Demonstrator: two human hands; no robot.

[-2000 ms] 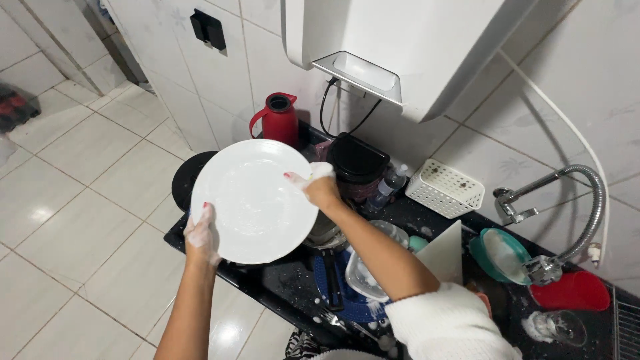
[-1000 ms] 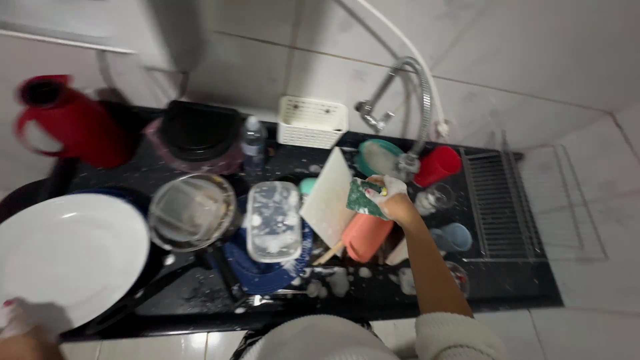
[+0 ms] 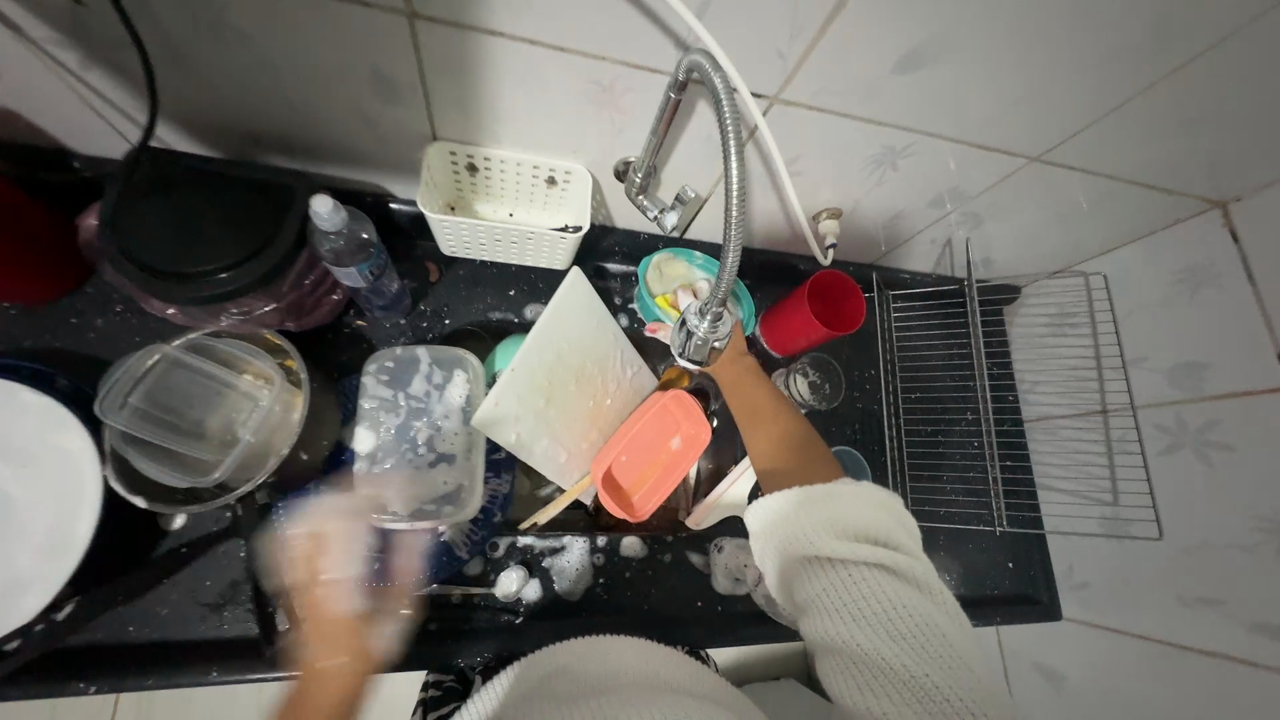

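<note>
My right hand (image 3: 715, 335) reaches into the teal bowl (image 3: 741, 300) behind the faucet head, which partly hides it; a yellow and green bit of sponge shows by the fingers. My left hand (image 3: 340, 560) is blurred, in front of the soapy clear plastic container (image 3: 420, 430); whether it holds anything is unclear. Right of that container a white cutting board (image 3: 570, 375) leans over the sink beside a coral plastic container (image 3: 652, 455). At the far left lies the large white plate (image 3: 45, 505), near a glass bowl with clear plastic containers (image 3: 200, 410) in it.
The flexible metal faucet (image 3: 732, 160) arches over the sink. Behind stand a white perforated basket (image 3: 505, 205) and a plastic bottle (image 3: 360, 255). A red cup (image 3: 812, 312), a drinking glass (image 3: 812, 382) and a wire dish rack (image 3: 1010, 400) are on the right. A soapy spoon (image 3: 508, 584) lies near the front edge.
The white plate, held in both hands two seconds ago, now lies at the left. My right hand has moved with the green sponge from above the coral container to the teal bowl. The view has swung right.
</note>
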